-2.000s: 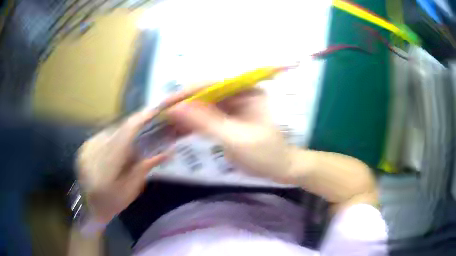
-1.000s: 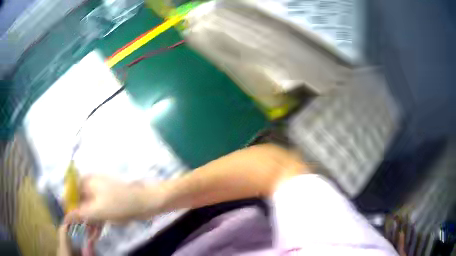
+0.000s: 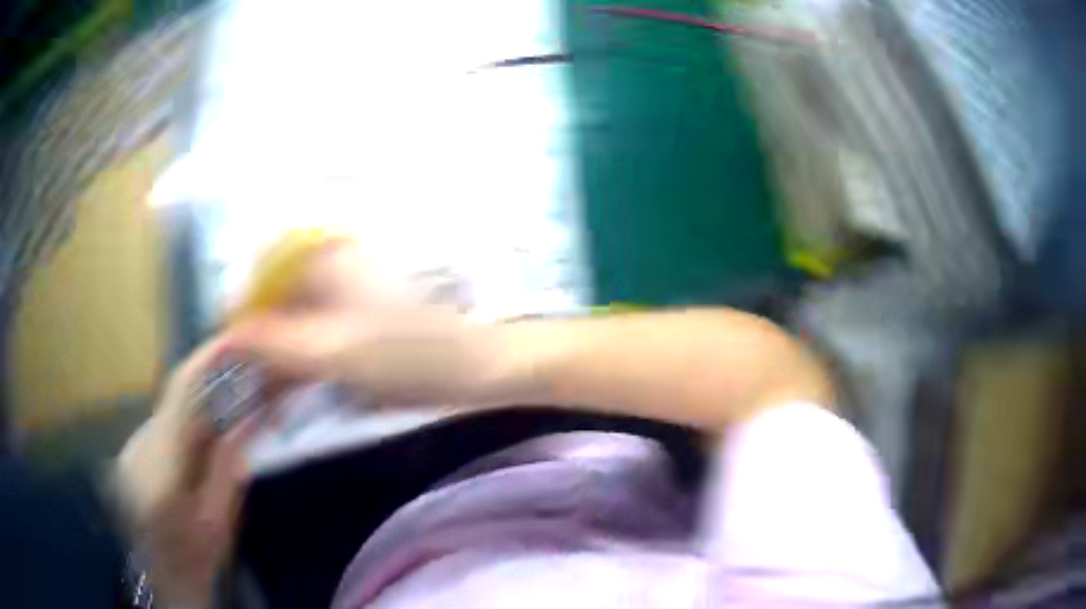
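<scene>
The view is blurred. My right hand is closed around the yellow test probe, over the lower left part of the white tray. My left hand is just left of it, with fingers curled around a small round grey speaker. The fingertips of both hands meet at the speaker. The probe's tip is hidden, so contact with the speaker cannot be told.
A tan cardboard sheet lies at the left. Green mat shows right of the tray. Pale stacked trays are further right. A thin dark lead and a red lead cross the top. A brown box-like piece is at the lower right.
The head view has swung back left, so the tray and mat now sit further right in the picture than one second ago. My left hand shows more fully, with the speaker visible.
</scene>
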